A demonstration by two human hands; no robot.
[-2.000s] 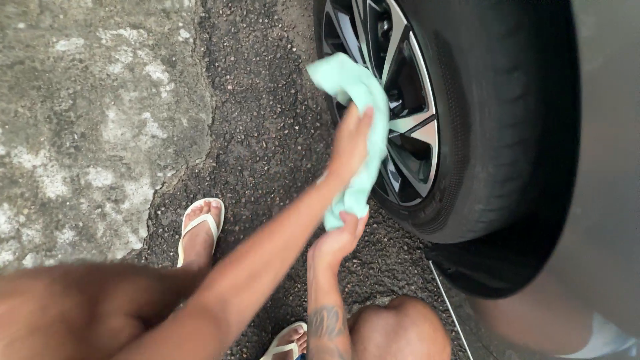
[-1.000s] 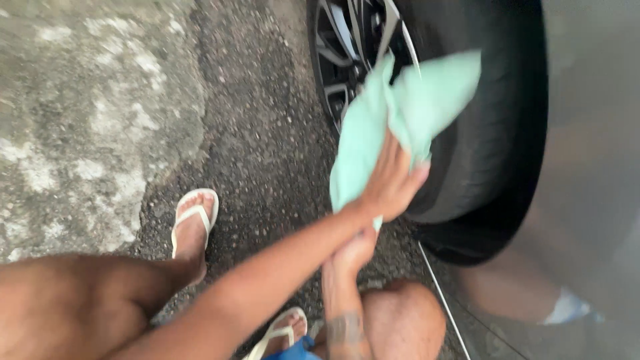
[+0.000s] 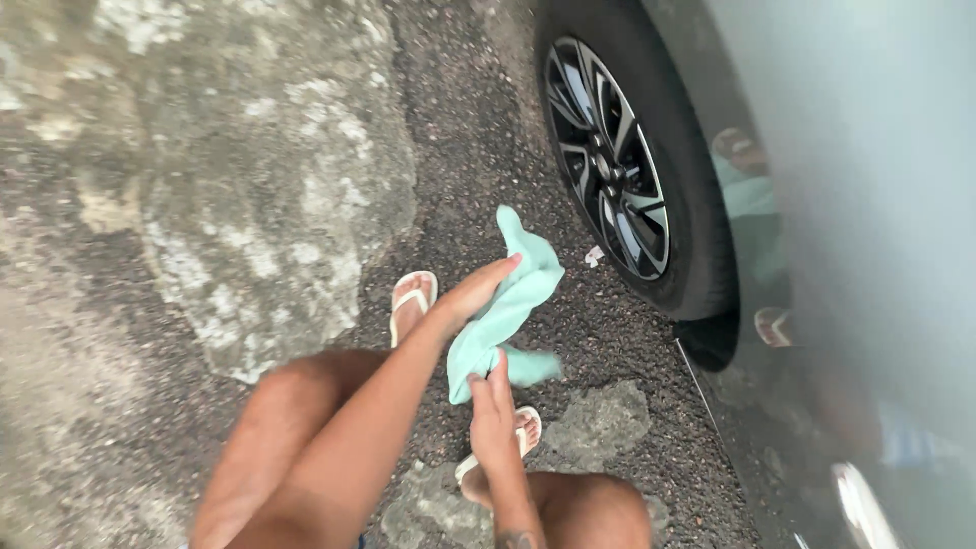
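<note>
A mint-green cloth (image 3: 507, 305), bunched and twisted, hangs between my two hands, low over the pavement and to the left of the car wheel. My left hand (image 3: 480, 290) holds its upper part, with some fingers hidden behind the fabric. Lower down, my right hand (image 3: 492, 419) pinches the cloth between thumb and fingers, and a blurred loose end sticks out to the right. Neither hand touches the alloy wheel rim (image 3: 606, 164) or the black tire (image 3: 690, 198).
The glossy grey car body (image 3: 854, 267) fills the right side and shows reflections. A pale concrete patch (image 3: 267, 198) lies on the left, beside dark rough asphalt (image 3: 457, 130). A small paper scrap (image 3: 594, 256) lies by the tire. My feet wear white flip-flops (image 3: 435, 288).
Both hands and the cloth have moved away from the wheel, down and left over the asphalt. The cloth overlapped the wheel before. The view has shifted, showing more ground.
</note>
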